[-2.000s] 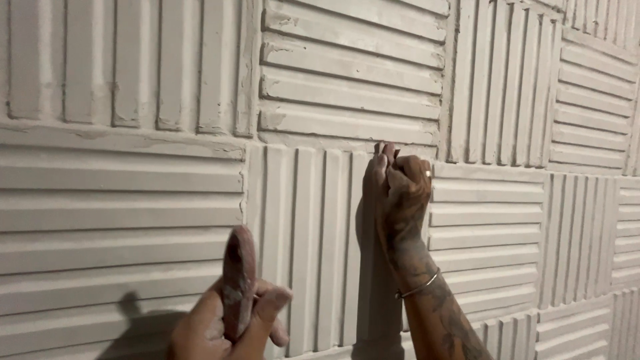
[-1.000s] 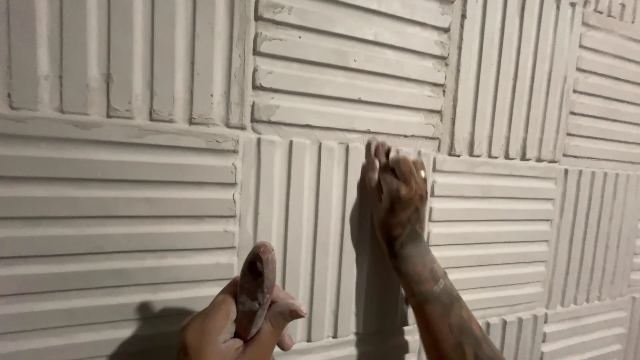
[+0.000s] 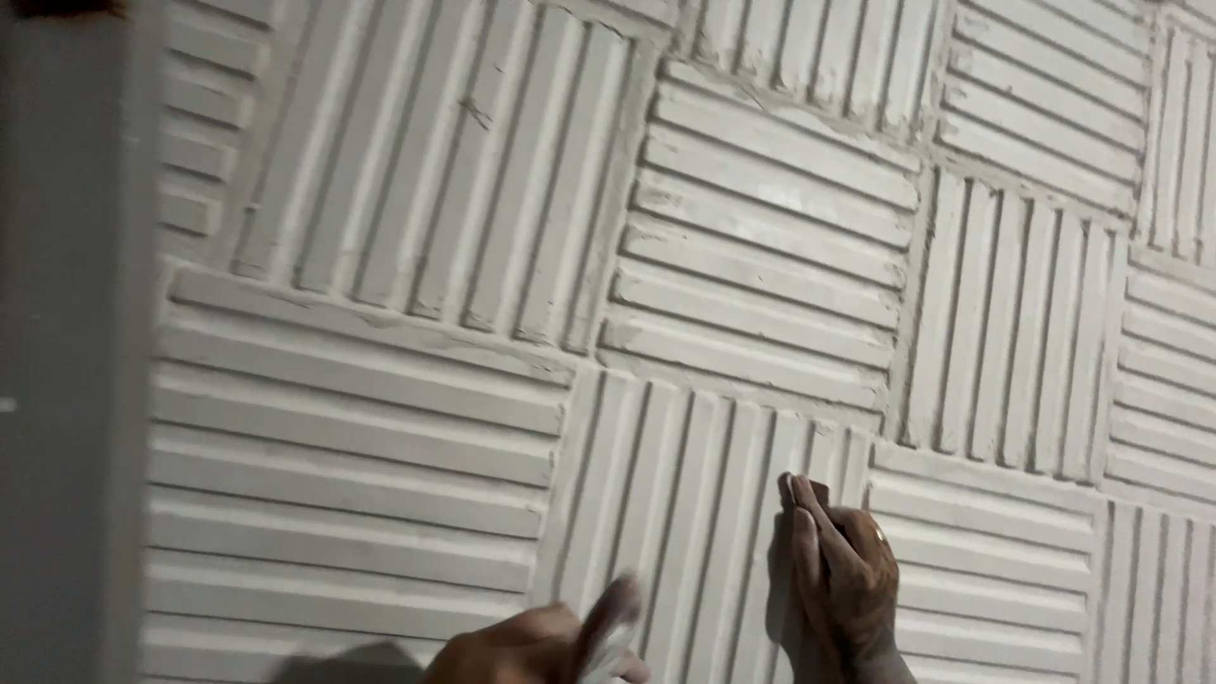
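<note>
A white wall of ribbed square panels (image 3: 760, 256) fills most of the view, its ribs upright in some squares and level in others. My right hand (image 3: 845, 570), with a ring on one finger, presses a small reddish-brown piece (image 3: 819, 494), which looks like folded sandpaper, against the upright ribs of a lower square. Lower and to the left, my left hand (image 3: 522, 651) is cut off by the bottom edge and blurred. It grips a narrow reddish-brown piece (image 3: 608, 617) with whitish dust on it, held up in front of the wall; its exact kind cannot be told.
A smooth grey vertical surface (image 3: 66, 332) borders the ribbed wall on the left. Rough raised seams (image 3: 617, 199) run between the squares. A dark mark (image 3: 475, 112) shows on an upper square. Shadows of the hands fall on the panels.
The view has shifted, with the grey surface now showing at the left. My right hand was nearer the top seam of the same square and is now lower along the ribs.
</note>
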